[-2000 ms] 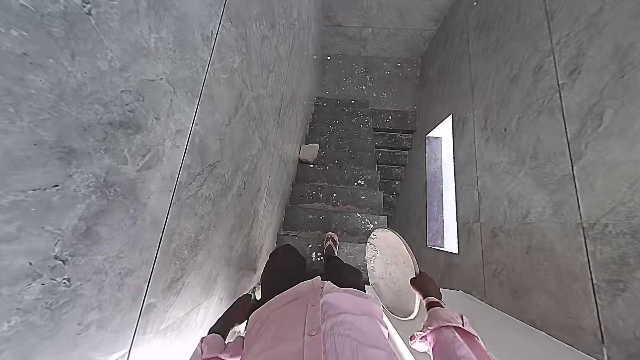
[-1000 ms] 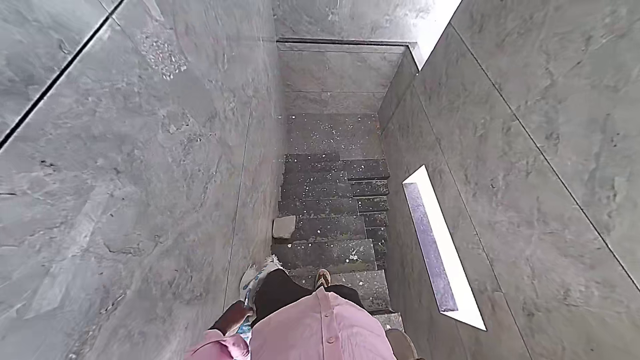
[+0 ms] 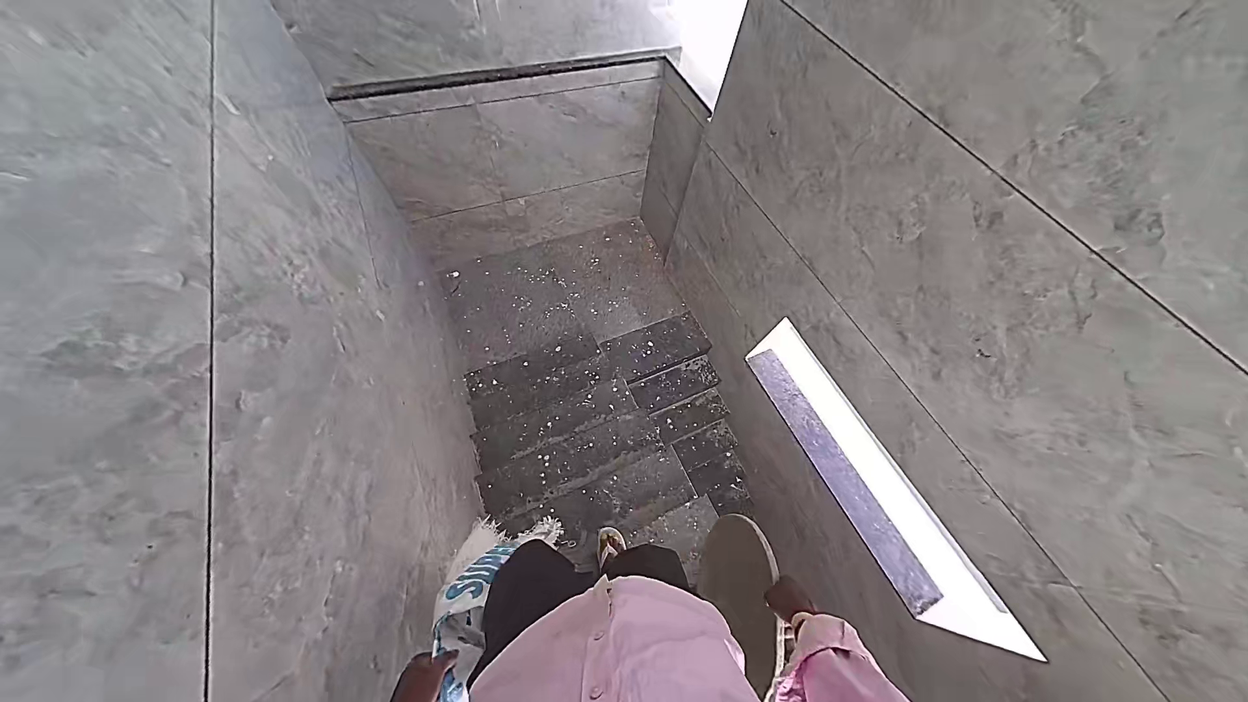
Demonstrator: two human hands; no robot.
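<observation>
My left hand [image 3: 426, 675], at the bottom edge, is closed on a white woven sack [image 3: 470, 595] with blue printing and a frayed top, which hangs beside my left leg against the wall. My right hand [image 3: 790, 597] grips the rim of a round, shallow pan [image 3: 738, 585], held upright next to my right thigh. Its lower part is hidden by my pink shirt. One sandalled foot [image 3: 610, 542] shows between my dark trouser legs on the stairs.
Dark stone steps [image 3: 575, 458] speckled with white debris lead to a landing [image 3: 556, 292]. Grey tiled walls [image 3: 322, 390] close in on both sides. A narrow bright window opening [image 3: 858, 487] is cut into the right wall.
I have moved along the stairs, and the landing appears nearer. The sack at my left has come into fuller view. The pan has turned from showing its pale face to a darker side.
</observation>
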